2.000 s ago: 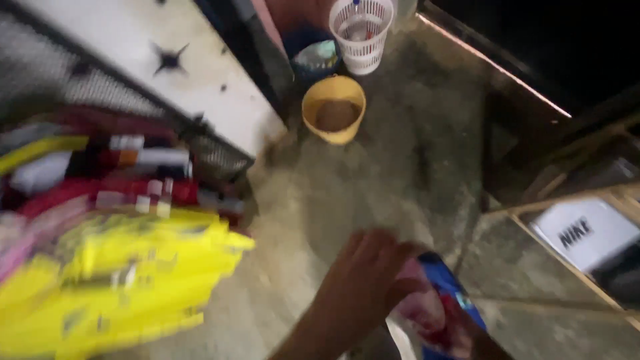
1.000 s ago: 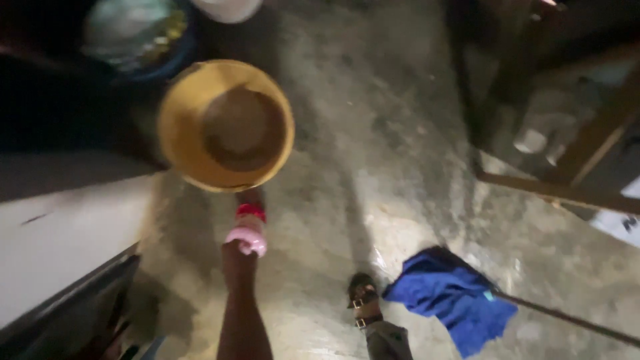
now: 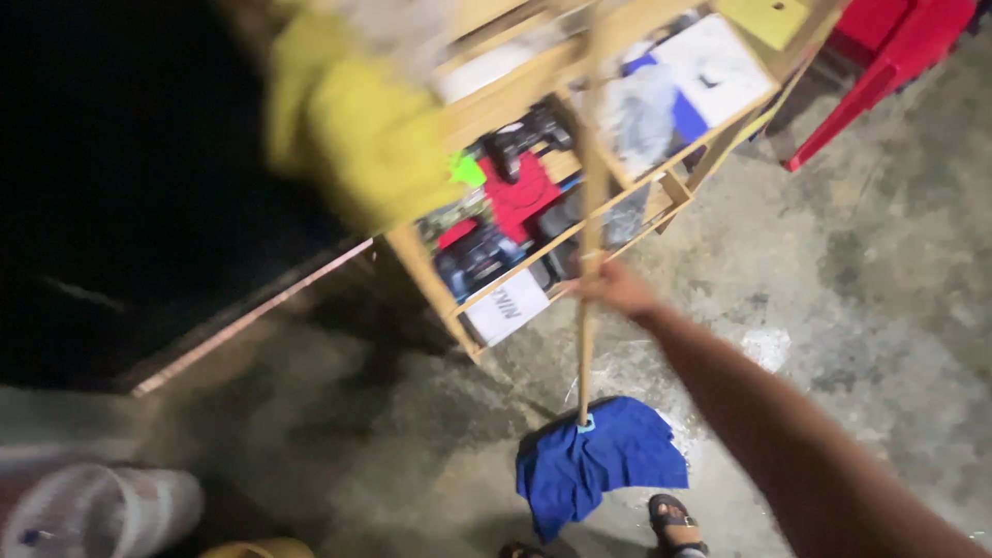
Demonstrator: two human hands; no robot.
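My right hand (image 3: pixel 616 288) is closed around a long wooden pole (image 3: pixel 589 341) that stands nearly upright in the view, in front of a wooden shelf. At the pole's lower end a blue cloth (image 3: pixel 601 465) lies spread on the concrete floor, just ahead of my sandalled feet. A light blue piece shows where the pole meets the cloth. My left hand is out of view. The rim of a yellow bucket (image 3: pixel 260 549) shows at the bottom edge, to the left of the cloth.
The wooden shelf (image 3: pixel 426 287) holds game controllers, a red item and a Nike box (image 3: pixel 508 306). A blurred yellow cloth (image 3: pixel 372 139) hangs at its left. A red plastic chair (image 3: pixel 860 85) stands at the upper right, a white basket (image 3: pixel 70 511) at the lower left.
My right hand now grips the pole, which lay low at the right with the blue cloth one second ago. The view has swung toward the shelf, and the pink item by the bucket is out of sight.
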